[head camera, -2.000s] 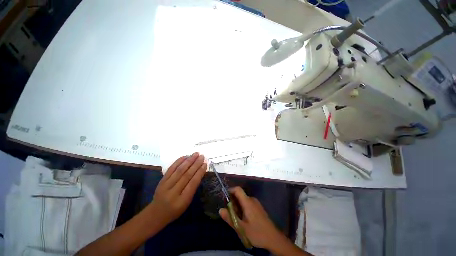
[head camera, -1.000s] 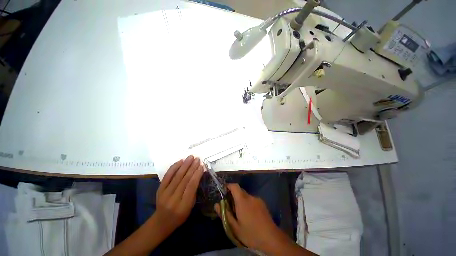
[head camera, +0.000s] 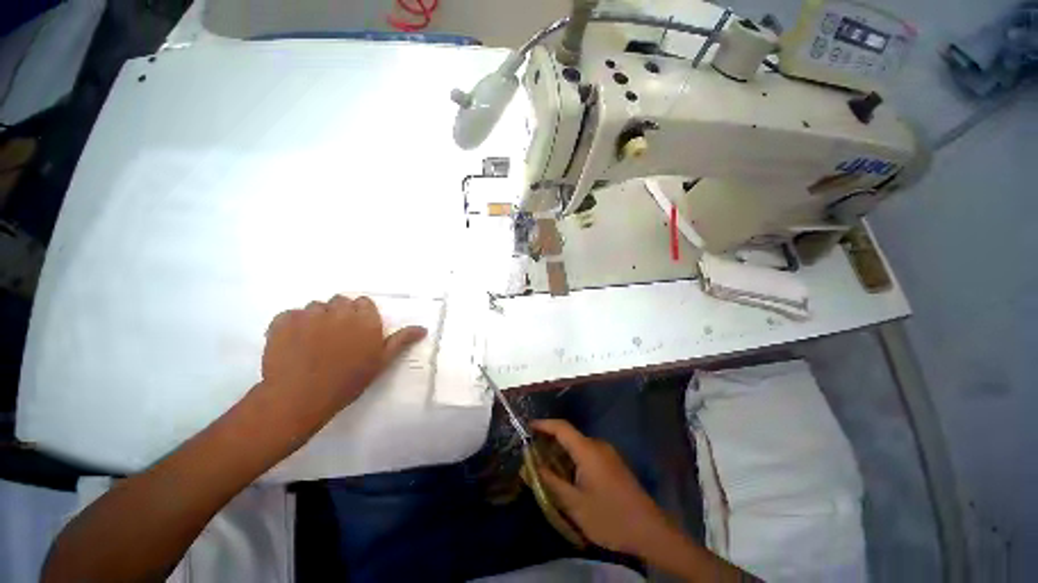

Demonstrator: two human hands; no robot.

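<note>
A large white garment panel (head camera: pixel 376 416) lies on the white table and hangs over its front edge; a stitched narrow strip shows near its right end. My left hand (head camera: pixel 330 359) lies on the panel, fingers curled and thumb pointing right; whether it pinches cloth is hard to tell. My right hand (head camera: pixel 592 490) holds fabric scissors (head camera: pixel 515 419) by their olive handles. The blades point up and left, tip beside the panel's right edge. They look closed. Glare hides much of the cloth's outline.
The cream sewing machine (head camera: pixel 728 120) stands at the right, its lamp (head camera: pixel 487 108) over the table. A small white folded block (head camera: pixel 754 285) and a red stick (head camera: pixel 674 233) lie on the right. A white folded bundle (head camera: pixel 785 467) is at lower right, beside the table's front edge (head camera: pixel 637 374).
My left hand has moved left and up with the panel, which has turned and now hangs over the front edge. The scissors have come away from the stitched corner. The view has shifted.
</note>
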